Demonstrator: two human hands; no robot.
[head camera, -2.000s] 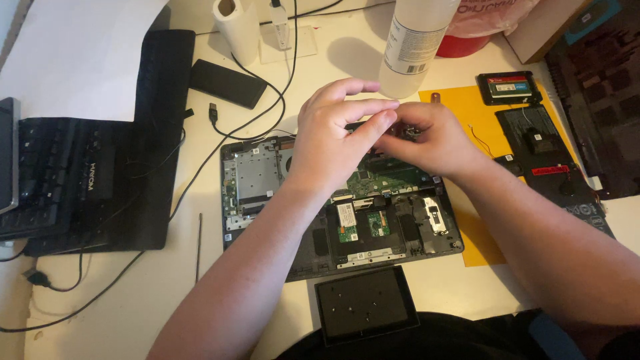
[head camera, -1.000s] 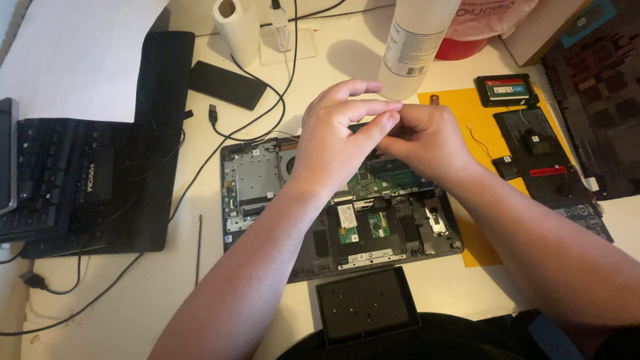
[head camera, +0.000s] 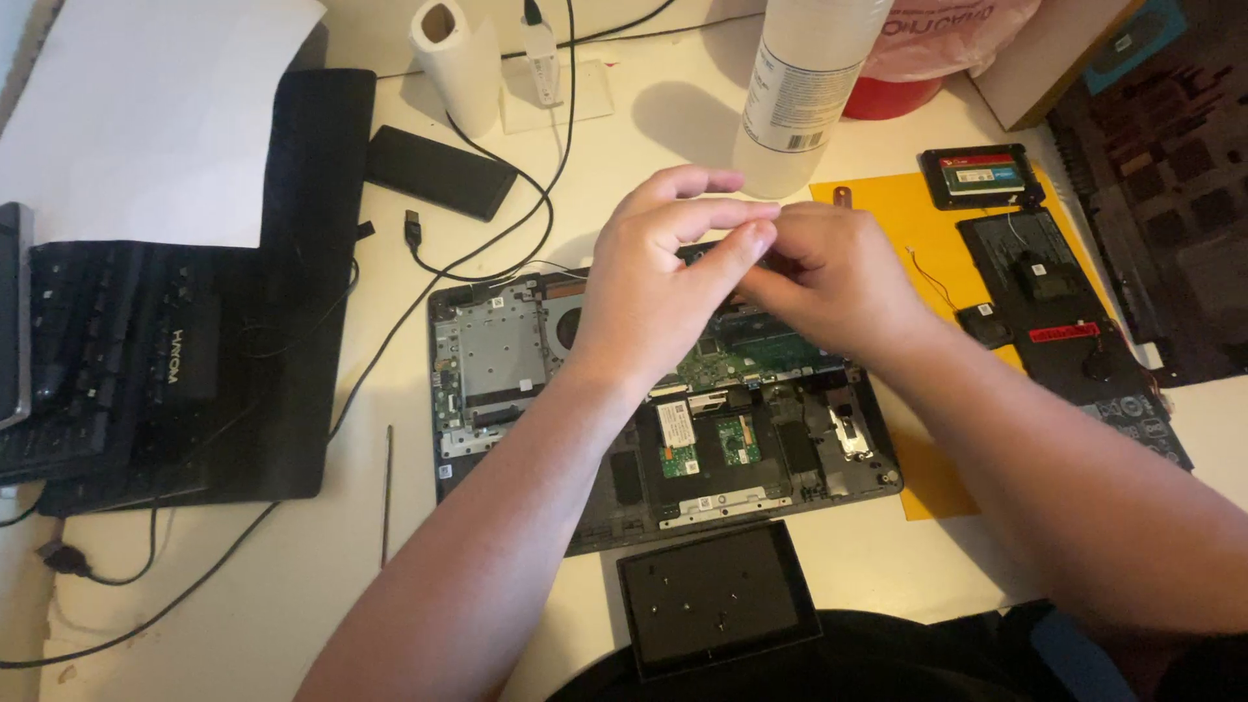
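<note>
An opened laptop base (head camera: 604, 507) lies on the table with its green circuit board (head camera: 717, 366) and touchpad boards exposed. Above its rear edge my left hand (head camera: 663, 263) has thumb and index finger brought together at the tips. My right hand (head camera: 829, 273), fingers curled, meets them there; whatever may be between the fingertips is hidden. Just in front of the laptop is a black tray (head camera: 717, 600) with several small screws. On a yellow envelope (head camera: 941, 478) at the right rest a drive with a memory module (head camera: 975, 177), a laptop battery (head camera: 1072, 331) and a small speaker (head camera: 985, 325).
Behind my hands stands a large clear bottle (head camera: 799, 97). A paper roll (head camera: 458, 68), a black phone (head camera: 441, 173) and cables (head camera: 487, 278) are at the back left. Keyboards under white paper (head camera: 166, 117) fill the left. A thin metal rod (head camera: 388, 497) lies beside the laptop.
</note>
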